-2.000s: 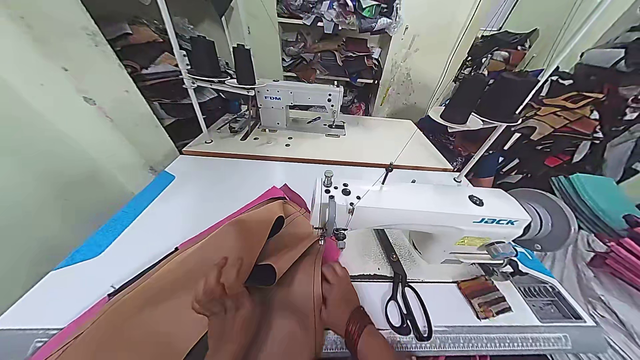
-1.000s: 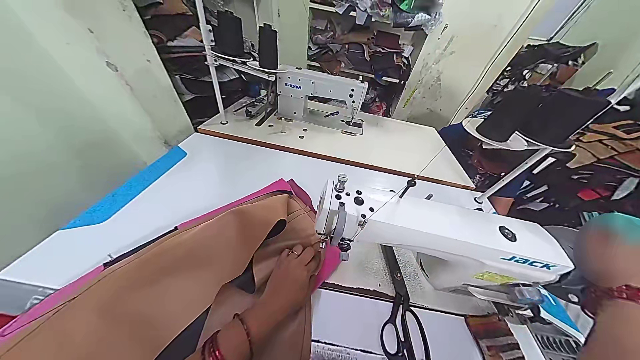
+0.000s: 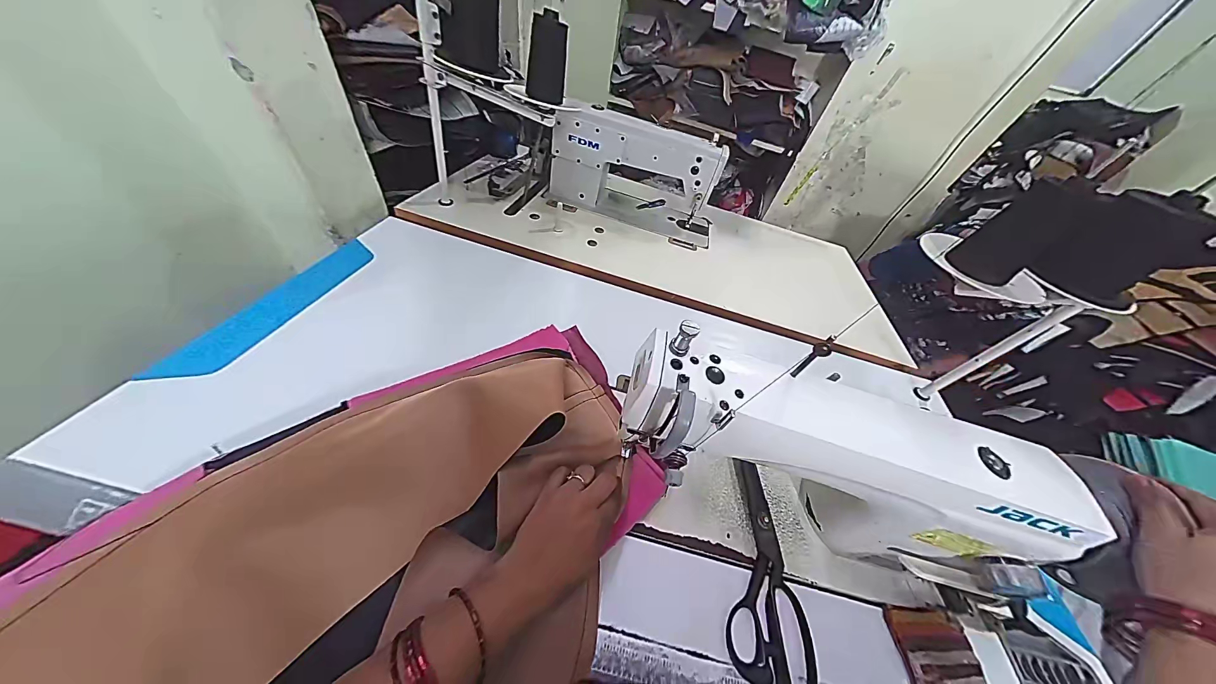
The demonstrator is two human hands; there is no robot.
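Observation:
Tan leather-like material (image 3: 313,475), with pink lining (image 3: 641,489) showing at its edges, lies under the needle end of a white Jack sewing machine (image 3: 883,446). My left hand (image 3: 570,513) lies with its fingers on the tan material, just left of the presser foot; whether it pinches the material cannot be told. Over at the far right, my right hand (image 3: 1173,541) rests at the machine's handwheel (image 3: 1097,513), its fingers partly out of view. Black-handled scissors (image 3: 768,589) lie on the machine bed and table, below the machine arm.
Behind stands a second, FDM sewing machine (image 3: 627,166) on its own table (image 3: 760,275). Black thread cones (image 3: 547,57) stand on a stand at the back left. A brown striped piece (image 3: 926,646) lies at the lower right. Shelves of scraps (image 3: 722,76) line the back.
My right hand has gone from the material near the needle to the handwheel at the right. My left hand has moved from the middle of the tan material to beside the presser foot.

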